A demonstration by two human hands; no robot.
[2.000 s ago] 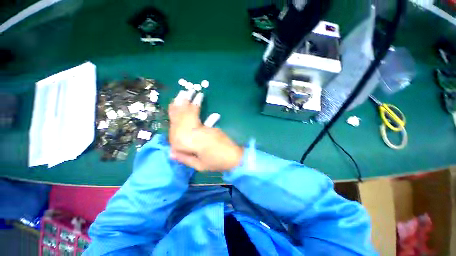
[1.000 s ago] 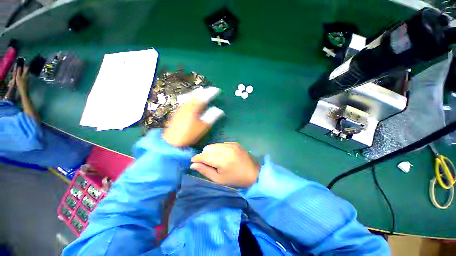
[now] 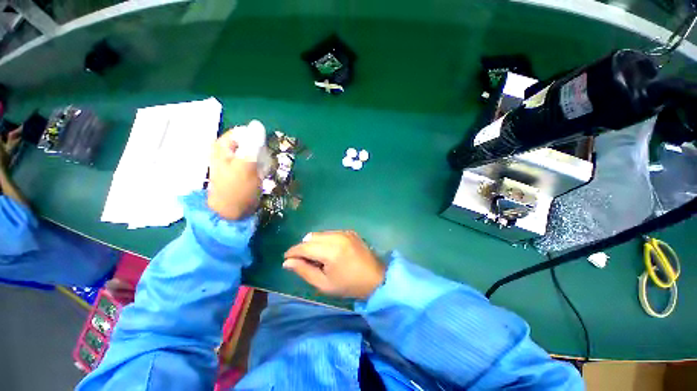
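A loose pile of small silver-brown metal pieces (image 3: pixel 281 183) lies on the green bench. My left hand (image 3: pixel 235 174), with white finger cots, is over the left part of the pile and hides it. Its fingertips are blurred, and whether they hold a piece cannot be told. My right hand (image 3: pixel 336 263) rests near the bench's front edge with its fingers curled; I see nothing clearly held in it. Several round white pieces (image 3: pixel 355 159) lie together right of the pile.
White paper sheets (image 3: pixel 162 164) lie left. A black electric screwdriver (image 3: pixel 565 107) slants over the screw feeder (image 3: pixel 500 200). Black housings (image 3: pixel 330 63) stand behind. Yellow scissors (image 3: pixel 659 267) and a black cord (image 3: pixel 604 243) are at right. A neighbouring worker's sleeve (image 3: pixel 53 248) is at far left; a pink tray (image 3: pixel 98 328) is below.
My left hand has moved left over the pile, away from my right hand. My right hand stays near the bench's front edge. The view has shifted slightly since a second ago.
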